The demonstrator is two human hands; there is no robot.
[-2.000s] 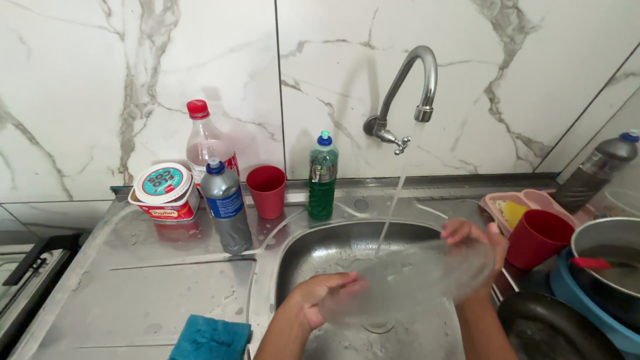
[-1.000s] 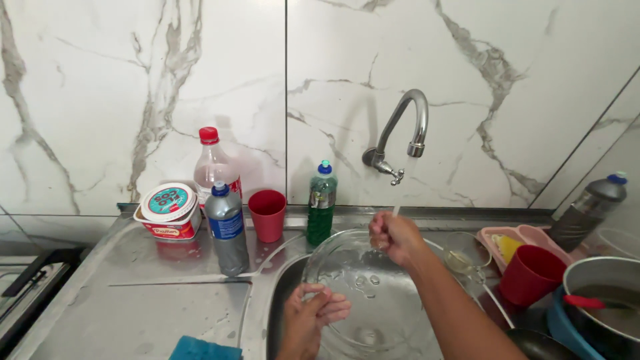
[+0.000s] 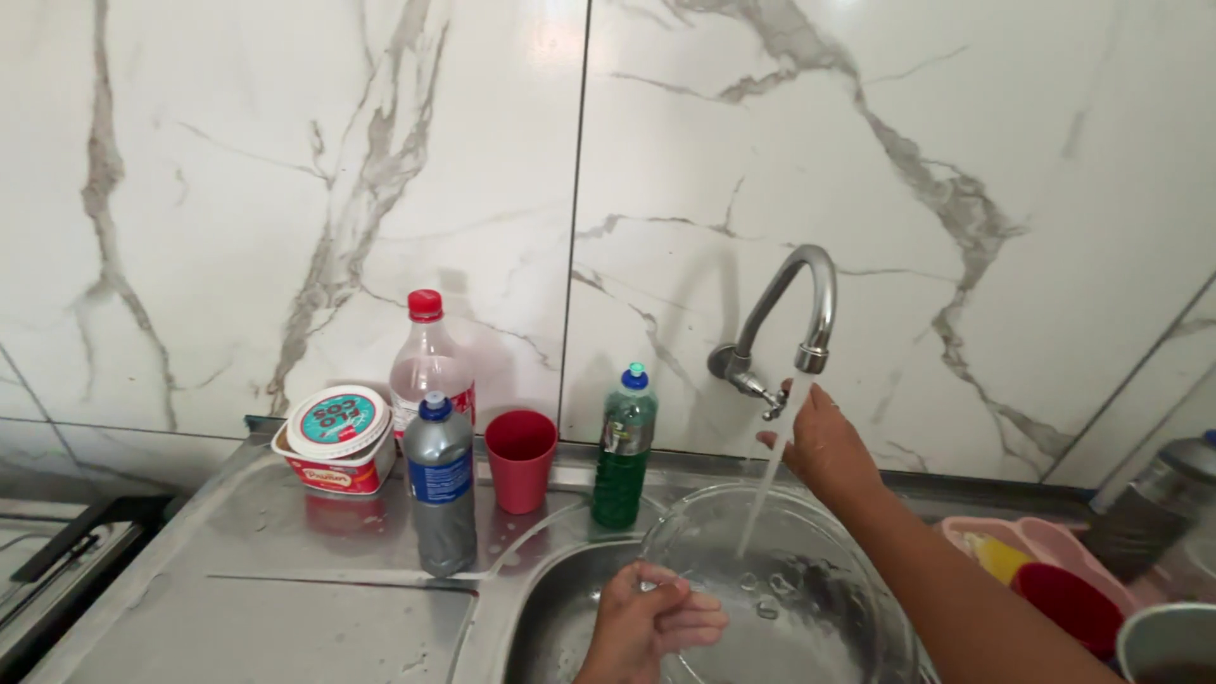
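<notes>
Water runs from the chrome faucet [image 3: 810, 356] onto a clear glass dish [image 3: 760, 608], which lies tilted in the stainless steel sink [image 3: 560, 589]. My left hand [image 3: 655, 617] is at the left part of the dish, fingers apart and partly curled; whether it bears on the glass is hard to tell. My right hand [image 3: 819, 439] is up by the faucet's tap handle [image 3: 774, 407], just behind the stream, thumb and fingers apart around the handle's side. A bottle of green liquid [image 3: 622, 456] stands behind the sink's left rim.
Left of the sink stand a red plastic cup [image 3: 521, 465], a gray bottle [image 3: 443, 503], a red-capped bottle [image 3: 429, 361] and a lidded tub [image 3: 337, 442]. On the right are a pink tray [image 3: 1035, 541], a red cup [image 3: 1069, 603], a pot [image 3: 1173, 636] and a dark bottle [image 3: 1154, 503].
The glass dish was held up in both hands two seconds ago and is now down in the sink. My right hand has risen to the tap handle. The water stream looks wider.
</notes>
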